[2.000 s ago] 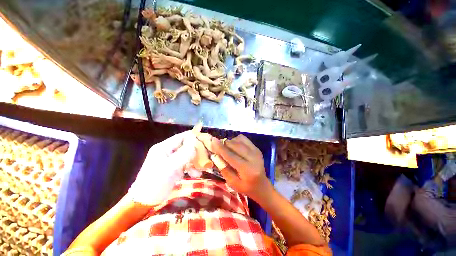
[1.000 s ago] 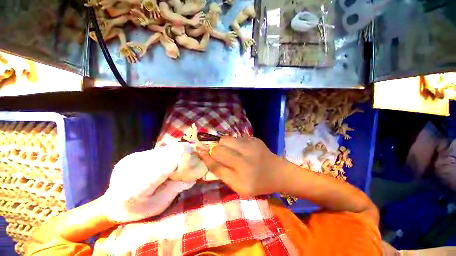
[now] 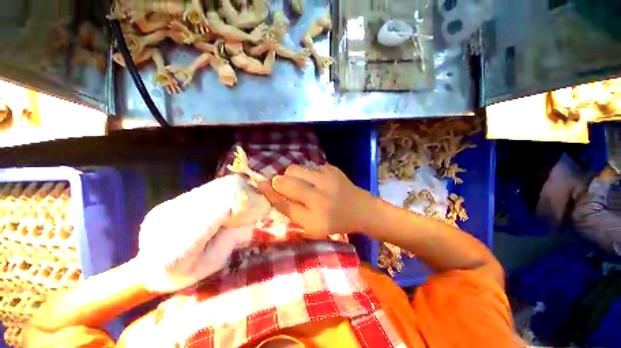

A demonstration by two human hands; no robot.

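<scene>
My left hand (image 3: 197,228), in a white glove, is closed around a tan clawed limb piece (image 3: 240,163) over my lap. The piece's spread toes point up and away from me beyond the glove; its other end is hidden in the hands. My bare right hand (image 3: 316,200) is against the glove with bent fingers at the piece. A small pale cover shows on one of its fingertips. Whether the right fingers hold a tool or the piece is too blurred to tell. The red and white checked apron (image 3: 293,275) lies under both hands.
A pile of limb pieces (image 3: 248,62) lies on the metal bench (image 3: 238,102), with a black cable (image 3: 138,78) at its left. A stained board (image 3: 388,76) bears a white cup (image 3: 393,32). Blue crates of pieces stand left (image 3: 102,224) and right (image 3: 481,197). Another person's arm (image 3: 596,211) shows far right.
The view has tilted down from the bench to my lap. The toes now stick out farther from the glove, up and to the left, and the dark narrow thing near my right fingers no longer shows.
</scene>
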